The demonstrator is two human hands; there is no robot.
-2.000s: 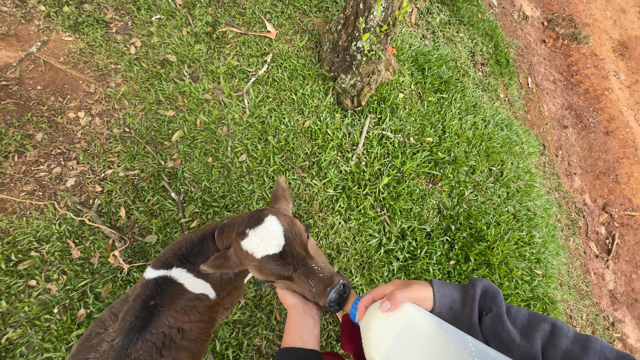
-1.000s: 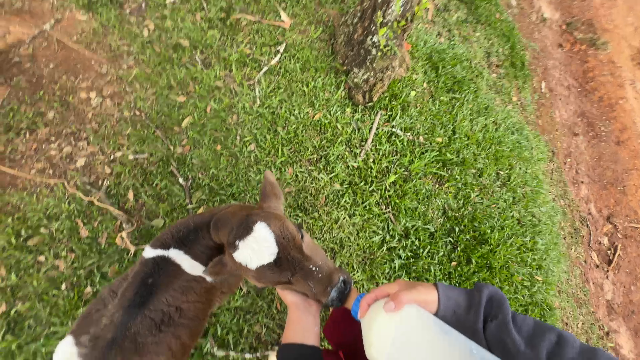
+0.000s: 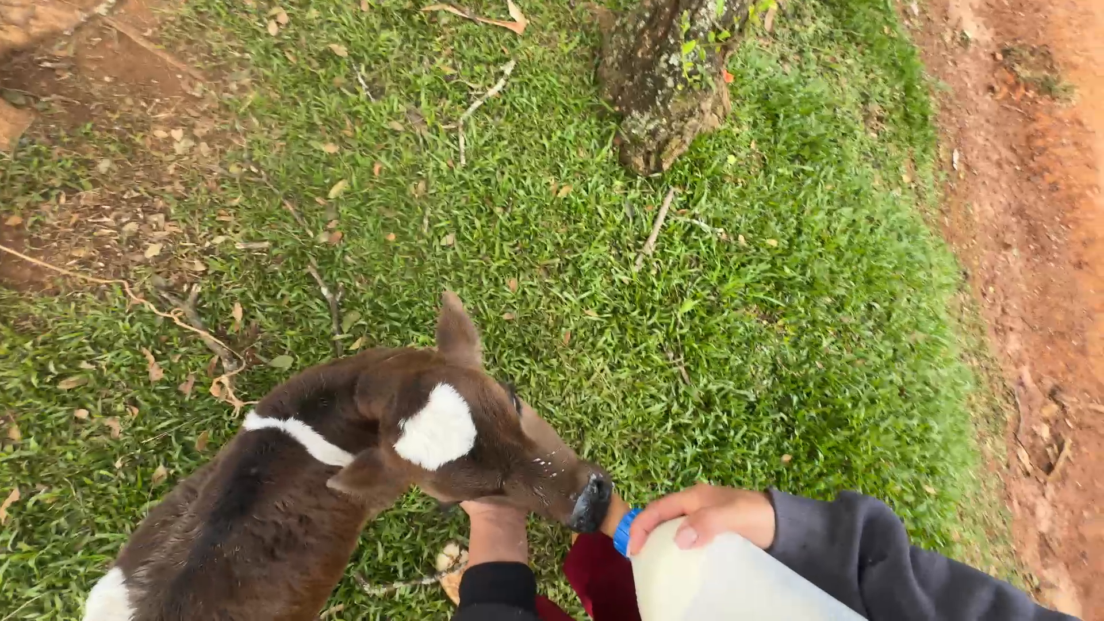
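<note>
A brown calf with white patches stands at the lower left, its head turned to the right. Its muzzle is at the tan teat of a feeding bottle with a blue collar, filled with whitish liquid. My right hand, in a dark grey sleeve, grips the bottle near that collar. Under the calf's jaw is my left hand, touching it from below; its fingers are hidden by the head.
A tree trunk rises from the grass at the top. Thin sticks and dry leaves lie about. A red dirt track runs down the right side, and bare soil shows at the upper left.
Against two seconds ago, the calf's body has shifted somewhat, and a white patch at its lower left has come into view. Both hands keep their places at jaw and bottle.
</note>
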